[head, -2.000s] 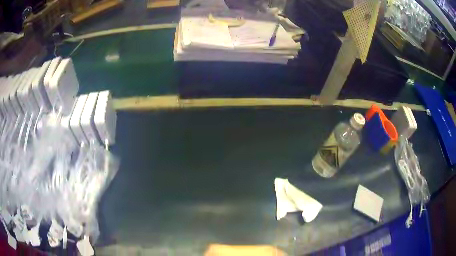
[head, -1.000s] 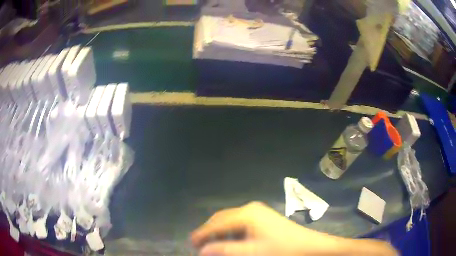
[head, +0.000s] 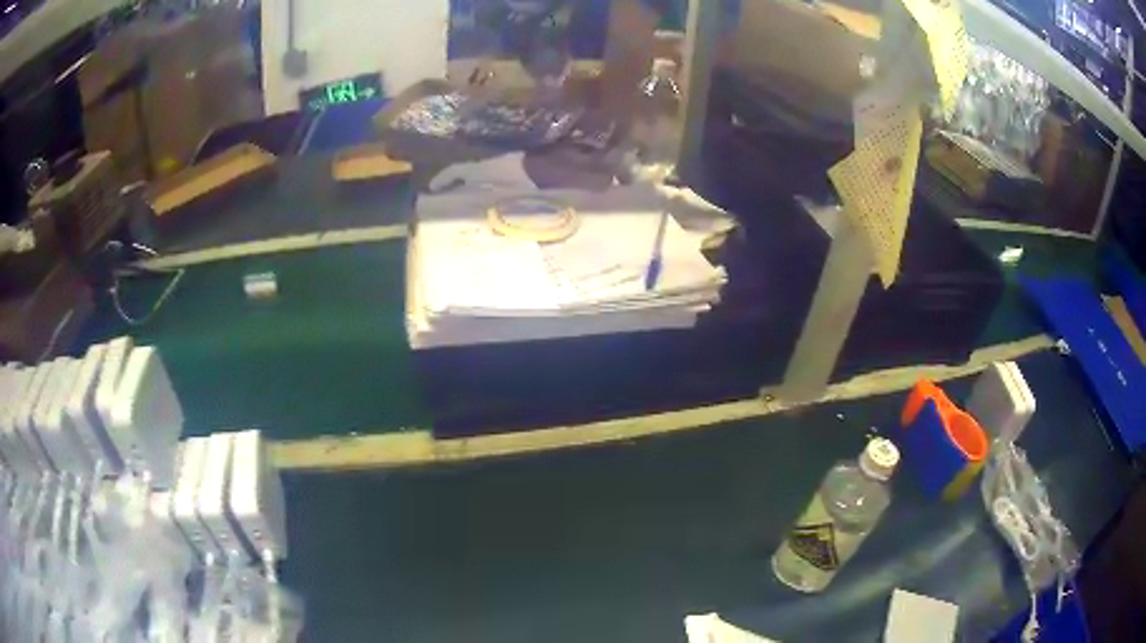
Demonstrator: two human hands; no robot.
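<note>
Neither of my hands is in the picture. White power strips [head: 235, 492] stand on edge in rows at the left of the dark green bench [head: 528, 540], with cords bagged in clear plastic [head: 101, 565] in front of them. The clear bottle [head: 834, 518] with a white cap and a dark and yellow label is at the right. The white cloth [head: 719, 631] is cut off by the bottom edge. A flat pale block [head: 921, 618] is right of it, also partly cut off.
An orange and blue ring-shaped holder [head: 945, 440] and a white block [head: 1005, 399] with a bagged cable stand right of the bottle. A paper stack [head: 559, 283] lies on a black box beyond the pale edge rail [head: 528, 442]. A blue sheet [head: 1087, 358] is far right.
The view has tilted up, so the bench things sit lower in the picture. The hand seen at the bottom a second ago is out of the picture.
</note>
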